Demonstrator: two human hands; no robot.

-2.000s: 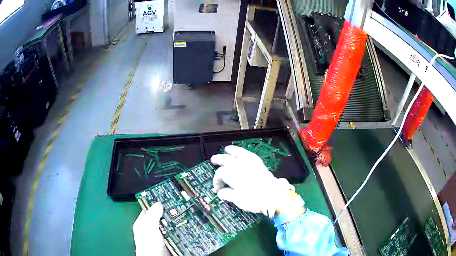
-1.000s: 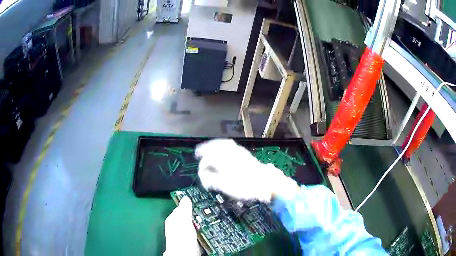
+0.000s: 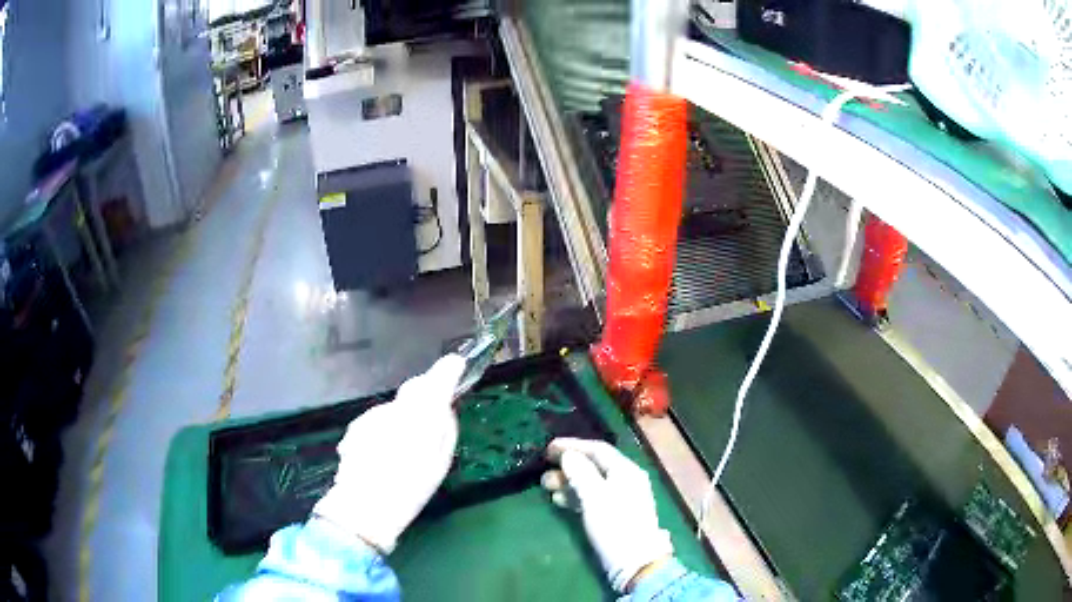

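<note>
My left hand (image 3: pixel 400 453), in a white glove, holds a green circuit board (image 3: pixel 488 343) by its lower end. The board is tilted up and seen nearly edge-on above the scrap tray. My right hand (image 3: pixel 605 500), also gloved, is at the tray's front right edge, its fingers curled close together; whether they pinch something small cannot be told. The black scrap tray (image 3: pixel 218 488) has two compartments holding thin green strips (image 3: pixel 506 429), more of them on the right. My left forearm and hand hide part of the tray.
The tray stands on a green-matted bench (image 3: pixel 506 553). To the right, a dark-green conveyor (image 3: pixel 776 412) carries boards (image 3: pixel 999 523) near the bottom right. A red-wrapped post (image 3: pixel 644 223) rises beyond the tray. A white cable (image 3: pixel 770 306) hangs over the conveyor. A pale-green fan (image 3: pixel 999 71) is top right.
The view has swung right. The board, earlier lying flat between both hands, is now tilted up in my left hand alone. My right hand has come off it to the tray's front edge.
</note>
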